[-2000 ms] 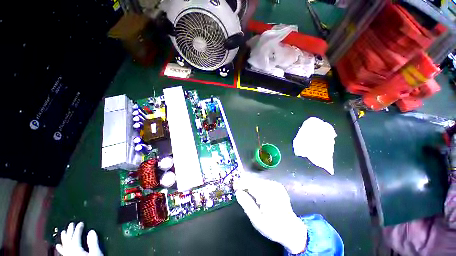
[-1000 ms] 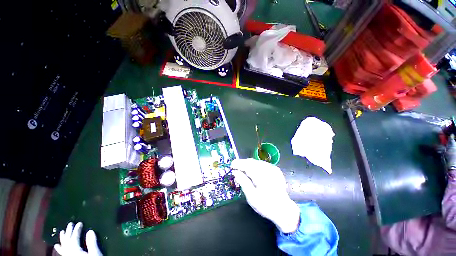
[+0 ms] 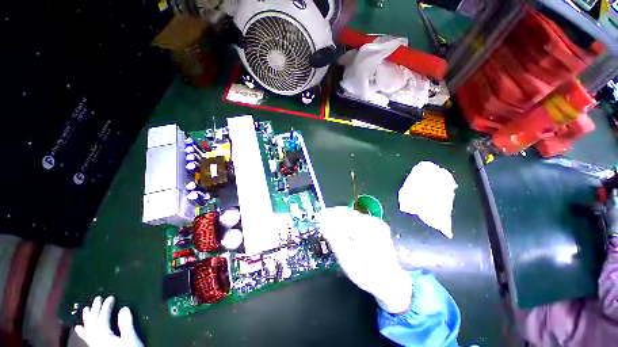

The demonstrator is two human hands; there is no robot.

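A green power board [image 3: 288,268] lies on the dark green bench, with a long heatsink [image 3: 254,190] along its middle, a finned heatsink [image 3: 164,175] at its left edge and two copper-red coils [image 3: 211,279]. My white-gloved right hand [image 3: 356,244] is over the board's right edge, fingers pinched; the thin brush in it is barely visible. The hand partly covers the green liquid cup [image 3: 371,203], which has a yellowish stick standing in it. My white-gloved left hand [image 3: 107,325], cut off by the bottom edge, is at the lower left, empty, fingers apart.
A crumpled white cloth [image 3: 428,196] lies right of the cup. Behind the board are a panda fan [image 3: 278,57] and a black box [image 3: 376,110] holding white plastic. Red bins [image 3: 522,81] stand at the upper right, black crates [image 3: 101,88] at the left. A person's pink sleeve [image 3: 566,318] shows lower right.
My right hand moved from the board's lower right corner up along its right edge, and now covers part of the cup. The left hand has stayed in place. The view shifted slightly.
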